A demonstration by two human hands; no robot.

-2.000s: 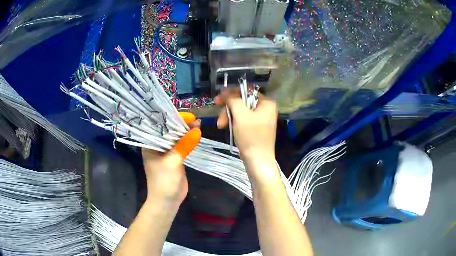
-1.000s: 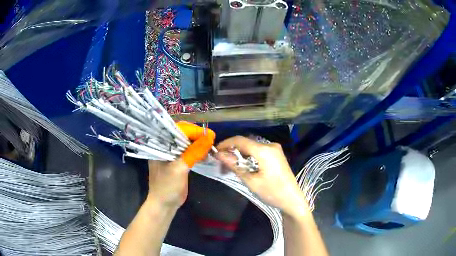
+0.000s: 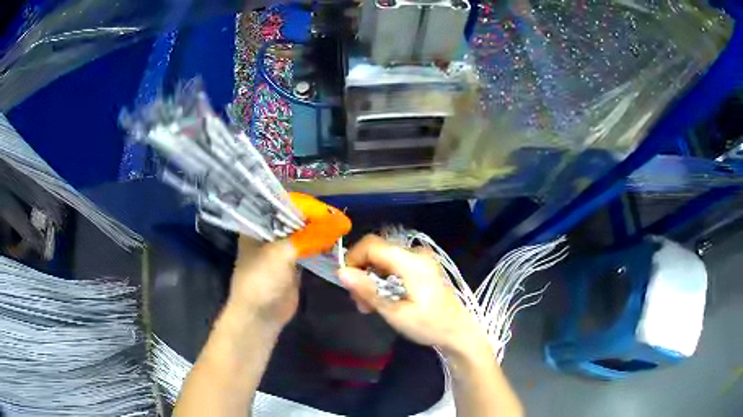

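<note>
My left hand (image 3: 273,256), with orange finger cots on thumb and finger, is closed around a thick bundle of white cables (image 3: 232,175). The bundle's tips fan out to the upper left and are motion-blurred. My right hand (image 3: 403,285) is just right of it. Its thumb and finger pinch one white cable (image 3: 340,253) beside the orange cots, and a small cluster of cable ends (image 3: 386,285) sits in its palm. The grey machine (image 3: 399,106) with a dark horizontal slot stands beyond both hands, touched by neither.
Coloured wire scrap (image 3: 273,130) lies left of the machine. Clear plastic sheet (image 3: 603,89) covers the right side. Loose white cable ends (image 3: 509,285) hang at the right. More cables (image 3: 65,342) lie at lower left. A blue stool with a white top (image 3: 672,297) stands at right.
Since two seconds ago, my right hand has come back from the machine slot to beside my left hand. In the last second both hands shifted slightly, and the bundle tips became blurred.
</note>
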